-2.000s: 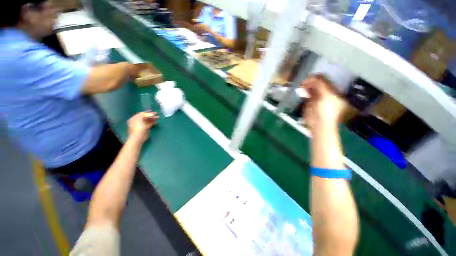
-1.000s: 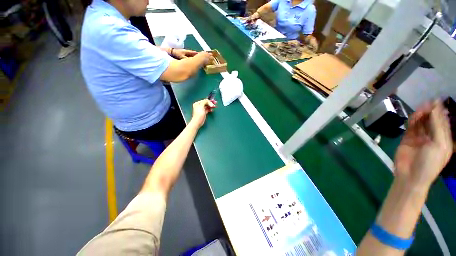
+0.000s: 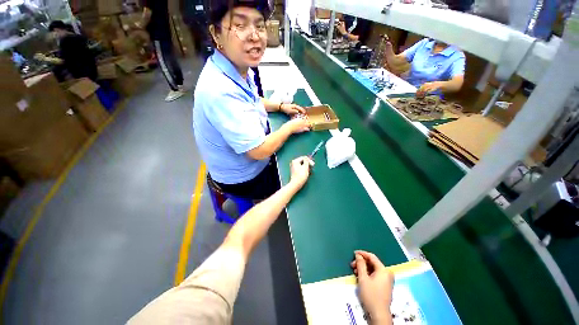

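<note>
My left hand reaches far forward over the green bench and holds a small thin tool-like piece, dark with a bluish end; its exact kind is unclear. A knotted white plastic bag stands just right of it. My right hand is low over the near bench, above the printed mat's far edge. Its thumb and fingers are close together, and whether something small is between them cannot be told.
A neighbouring worker in light blue sits at the left, hands at an open brown box. A white upright rises at the right beside the sunken green conveyor. Cardboard sheets and another worker are across it.
My right hand has come down from beside the upright to the mat's far edge. My left hand stays extended with the small piece. The neighbour's head has turned this way, and the view has swung left.
</note>
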